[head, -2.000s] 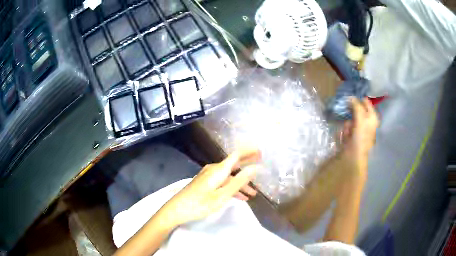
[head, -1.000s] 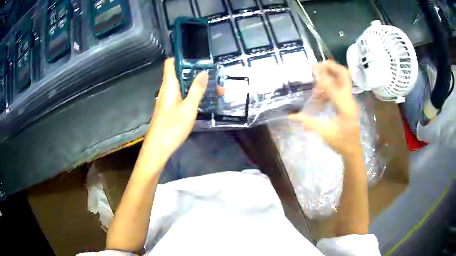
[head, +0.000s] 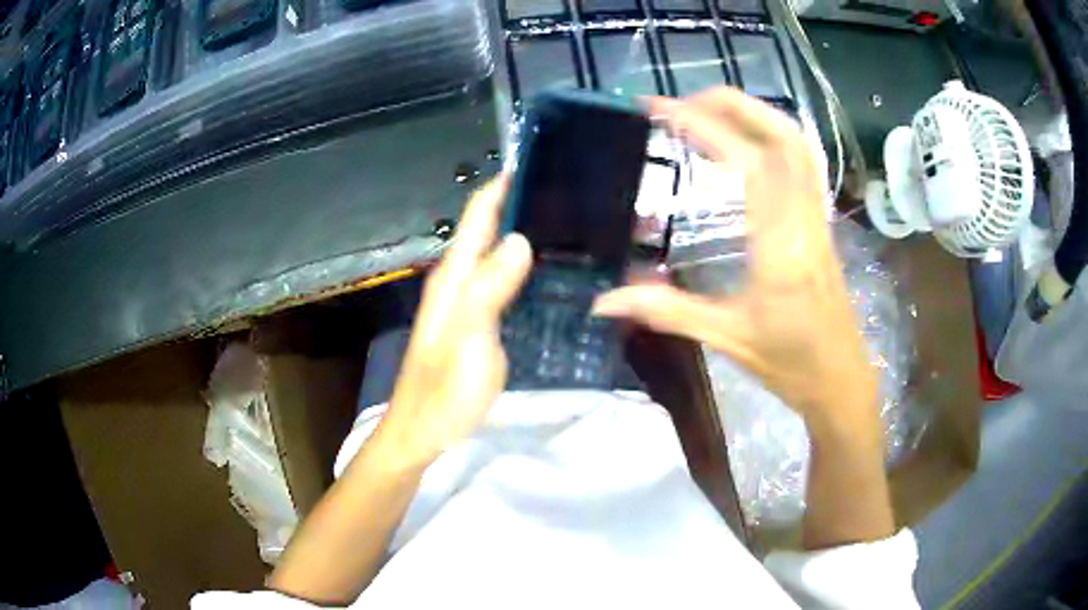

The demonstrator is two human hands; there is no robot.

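A teal keypad phone [head: 578, 191] is upright in front of me, its dark screen above the keys, slightly blurred. My left hand [head: 465, 322] holds it by its left side, thumb at the lower left of the screen. My right hand [head: 770, 256] is at the phone's right side, index finger near its top right corner and thumb near the keys; whether it grips the phone or a thin piece is not clear. Behind the phone lies the lens tray [head: 686, 62] with rows of black-bordered lenses, partly hidden by the phone and right hand.
Stacked phone trays [head: 322, 89] with phones are at the upper left of the bench [head: 298, 203]. A white fan [head: 969, 169] stands at the right. Below the bench edge are a carton with clear crinkled film [head: 883, 346] and another with a whitish bag [head: 245, 441].
The phone has come closer and lower, away from the tray, in my left hand. My right hand has moved beside the phone. The view has shifted left.
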